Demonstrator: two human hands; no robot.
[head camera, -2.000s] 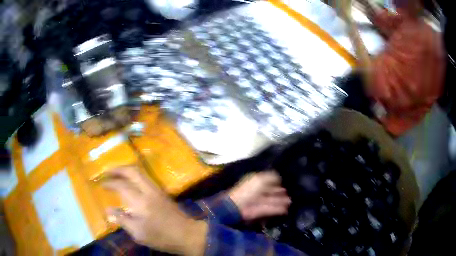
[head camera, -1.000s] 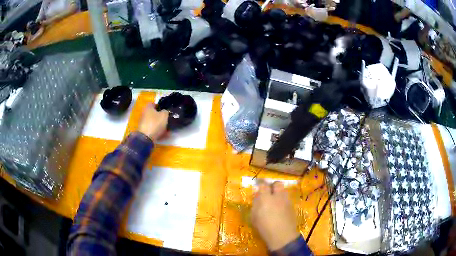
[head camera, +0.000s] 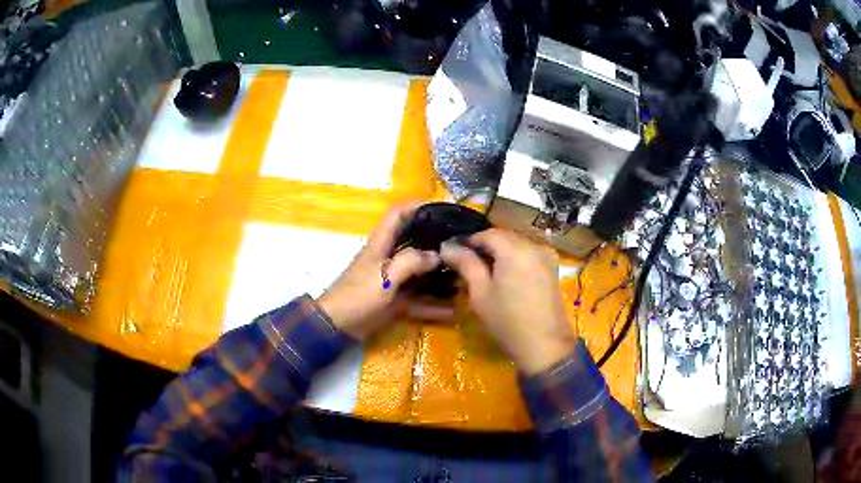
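A black round camera housing (head camera: 442, 223) is held above the front of the bench, between both hands. My left hand (head camera: 382, 274) grips its left side, thumb at the opening. My right hand (head camera: 514, 288) is at its right side with the fingertips over the opening; a small silvery piece seems to be at the fingertips, mostly hidden. A thin wire end with a small blue tip shows by my left thumb. Another black housing (head camera: 209, 91) lies at the back left of the bench.
A screw feeder (head camera: 576, 123) stands behind my right hand, with a black electric screwdriver (head camera: 642, 174) beside it. A clear bag of screws (head camera: 464, 127) is left of the feeder. Loose wired motors (head camera: 684, 283) and a blister tray (head camera: 779, 292) lie right. Stacked clear trays (head camera: 80, 141) stand left.
My left hand has brought one housing from the back of the bench to the front centre. My right hand has moved up to meet it. The view has shifted, so the bench sits higher.
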